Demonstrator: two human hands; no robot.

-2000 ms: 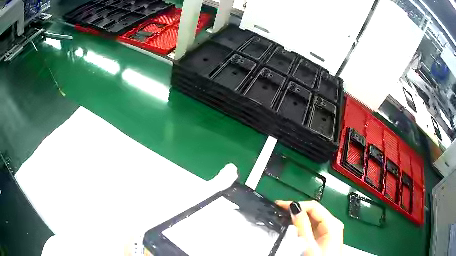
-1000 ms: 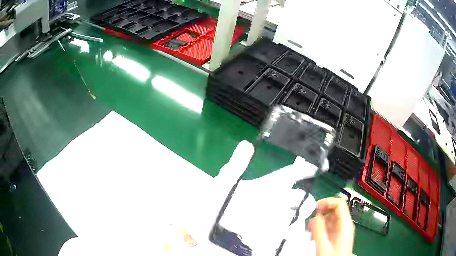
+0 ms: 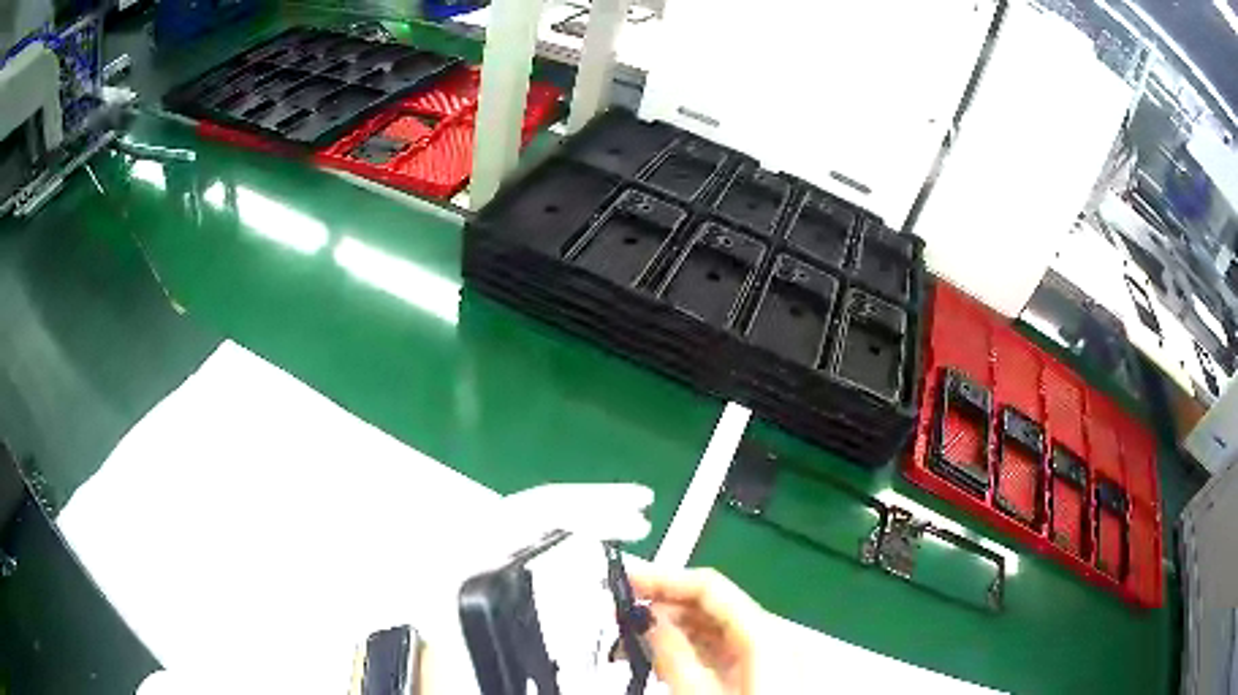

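A black phone middle frame (image 3: pixel 505 627) is held tilted above the white sheet at the bottom centre. My left hand (image 3: pixel 577 508), in a white glove, is behind and beside the frame and holds it; much of the glove blends into the white sheet. My right hand (image 3: pixel 703 627) looks bare, with a dark nail, and its fingers grip the frame's right edge. The lower end of the frame is cut off by the picture's edge. No tweezers can be made out.
The white sheet (image 3: pixel 258 502) lies on the green surface (image 3: pixel 367 380). A white strip (image 3: pixel 703 486) runs to the black tray stack (image 3: pixel 652 292). Loose frames (image 3: pixel 937 546) lie right of it. A red tray (image 3: pixel 1021 367) holding frames is at right; another (image 3: pixel 455 102) is at back left.
The held frame, raised and blurred in front of the tray stack one second ago, is now lower and more edge-on. Loose frames on the green now lie end to end. The view has shifted.
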